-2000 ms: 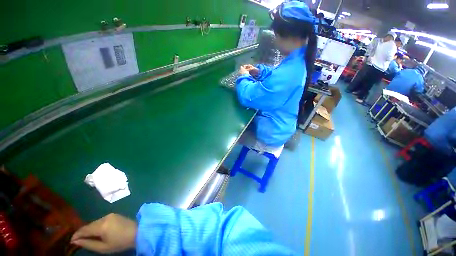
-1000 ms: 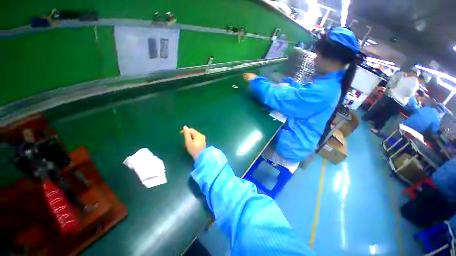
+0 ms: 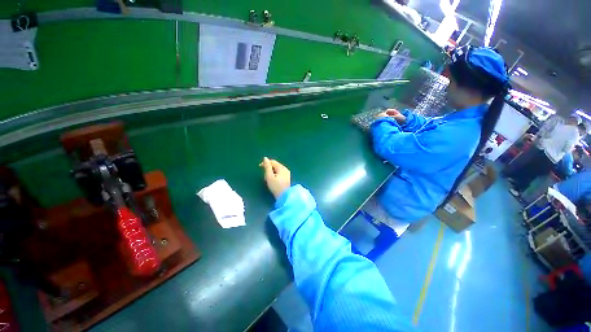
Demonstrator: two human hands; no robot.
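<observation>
My right hand (image 3: 277, 176) is over the dark-green bench, in its blue sleeve, with thumb and fingertips close together; whether something small is pinched there I cannot tell. My left hand is out of the picture. The reddish-brown fixture (image 3: 181, 249) stands at the left with a black metal toggle clamp (image 3: 111, 180). Its red ribbed grip (image 3: 137, 243) points toward me. A second clamp at the left edge is dark and cut off. A small pale-edged ring (image 3: 324, 117) lies on the bench, beyond my hand.
A crumpled white cloth (image 3: 224, 203) lies between fixture and my hand. A blue-clad co-worker (image 3: 431, 146) sits at the right, hands over a tray of small parts (image 3: 366, 118). The green partition (image 3: 123, 58) bounds the bench behind. Cardboard boxes (image 3: 457, 211) stand on the floor.
My right hand has left the fixture and reached out over the bench past the cloth. The view has turned left, showing more fixture. The co-worker's extended arm has drawn back to the tray.
</observation>
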